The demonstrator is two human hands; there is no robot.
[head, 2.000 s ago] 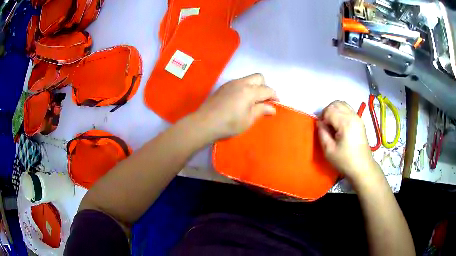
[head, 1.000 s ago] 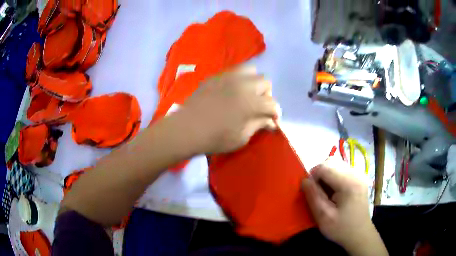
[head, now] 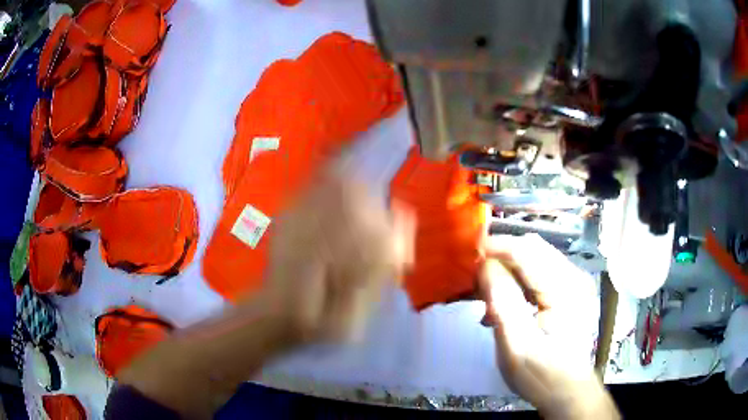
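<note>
An orange pouch body (head: 439, 234) is at the sewing machine's lit needle area (head: 500, 184), its right edge beside the small metal parts. My right hand (head: 533, 303) pinches its lower right edge between thumb and fingers. My left hand (head: 336, 254) is strongly blurred at the pouch's left side; whether its fingers grip the fabric cannot be told. Orange panels with white labels (head: 250, 225) lie mid-table, partly behind my left hand.
The large grey machine head (head: 484, 41) fills the upper right, with black knobs (head: 656, 164). Sewn orange pouches (head: 148, 230) are piled at left. A wooden stick (head: 608, 324) and red-handled tool (head: 651, 335) lie at right. A white spool (head: 41, 369) is lower left.
The pouch has moved from near the table's front edge up to the machine's needle area, with my right hand on it. The view has shifted toward the machine; my left hand is now blurred.
</note>
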